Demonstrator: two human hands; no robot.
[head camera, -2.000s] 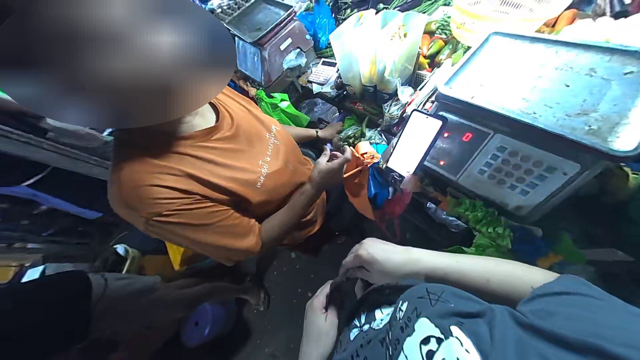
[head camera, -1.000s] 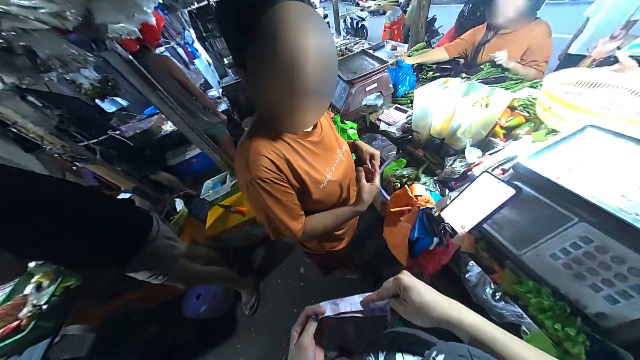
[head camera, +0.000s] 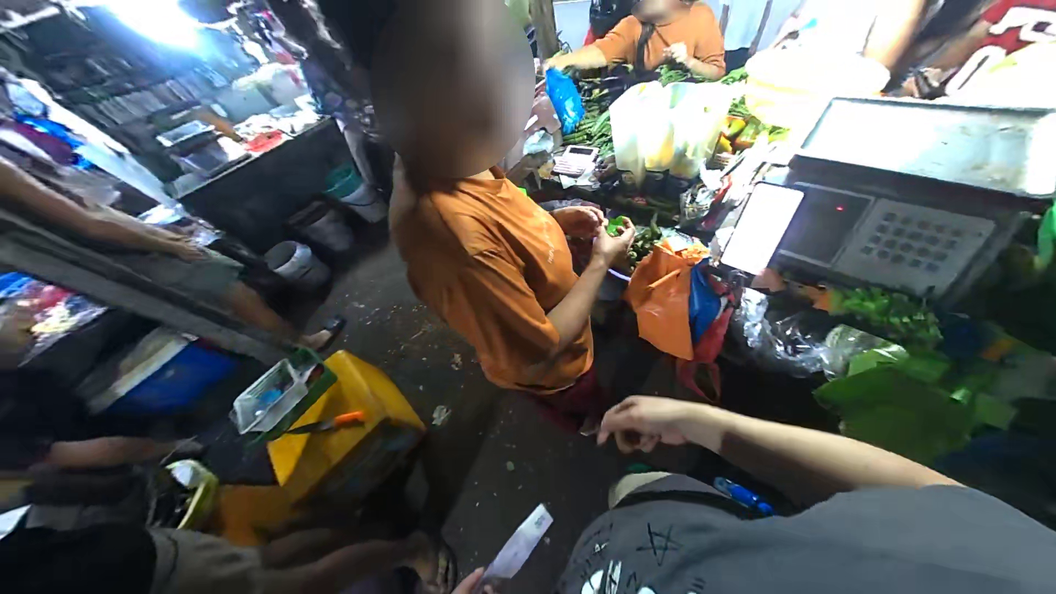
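My right hand (head camera: 643, 422) is held in front of my body with its fingers curled; whether anything is in it cannot be made out. Low at the bottom edge, my left hand (head camera: 472, 582) shows only its fingertips, which grip a pale folded paper slip (head camera: 521, 540), perhaps a banknote. A blue pen (head camera: 742, 496) is at my grey shirt. Facing the stall, a person in an orange shirt (head camera: 511, 280) holds something green and leafy. A phone with a lit white screen (head camera: 762, 228) leans by the digital scale (head camera: 907, 239).
Orange plastic bags (head camera: 662, 299) hang at the stall's edge, near leafy greens (head camera: 887, 313). On the left, a yellow crate (head camera: 346, 412) bears an orange-handled knife (head camera: 326, 423) and a plastic box (head camera: 276, 396). Buckets (head camera: 297, 264) stand farther back. Another person in orange (head camera: 660, 37) sits behind the vegetables.
My hands, together at the paper one second ago, are now apart; the left holds the slip lower down. The person in orange now has greens in hand. The view has swung left.
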